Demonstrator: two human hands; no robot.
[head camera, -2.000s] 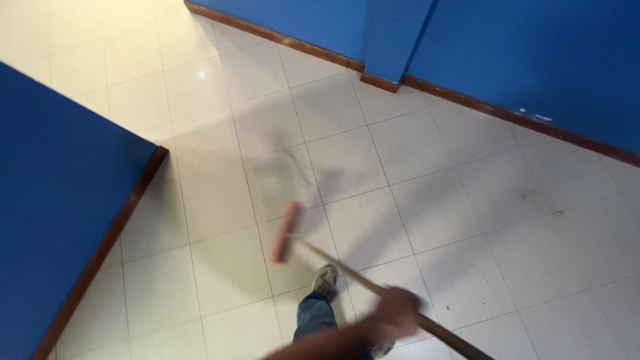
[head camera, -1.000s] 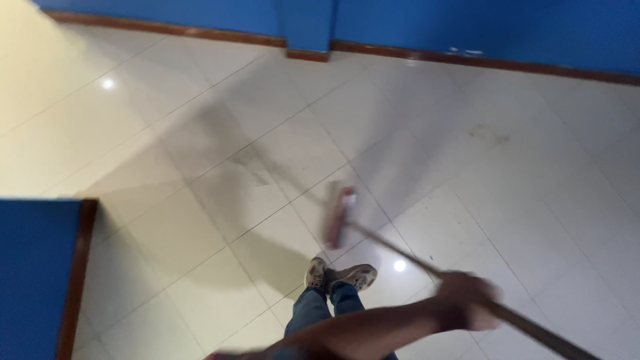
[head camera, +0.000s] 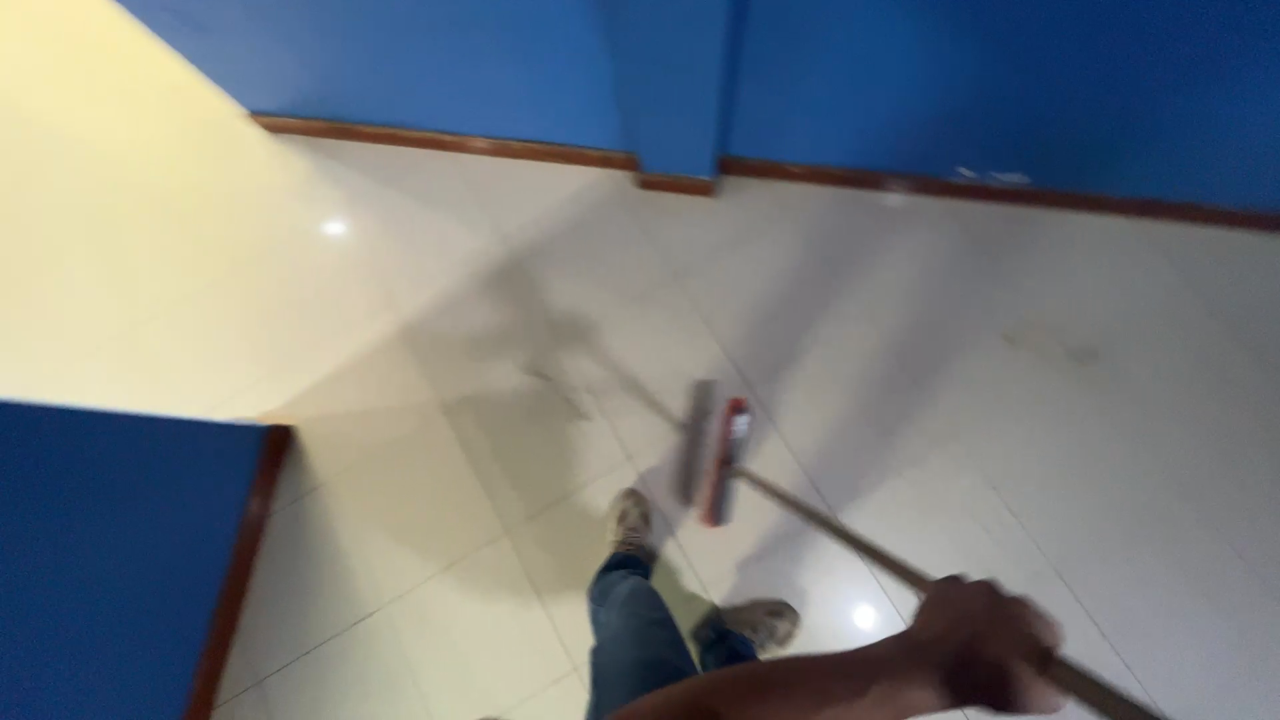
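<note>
My left hand (head camera: 990, 645) is closed around the long wooden handle (head camera: 835, 530) of a broom, with the forearm reaching across from the bottom centre. The handle runs from the lower right corner up to a narrow red broom head (head camera: 725, 462), blurred, just ahead of my shoes. A dark shadow lies on the floor to the left of the head; whether the bristles touch the tiles, I cannot tell. My right hand is out of view, as is the handle's far end.
Pale floor tiles (head camera: 900, 400) bear faint smudges (head camera: 1050, 348) at the right. A blue wall (head camera: 450, 70) with a brown skirting board (head camera: 450, 142) and a projecting pillar (head camera: 675, 90) runs across the top. Another blue wall (head camera: 110, 550) stands at lower left. My shoes (head camera: 630, 520) are apart.
The view has turned since two seconds ago. My feet, side by side one second ago, are now apart. The left hand has kept its hold on the handle.
</note>
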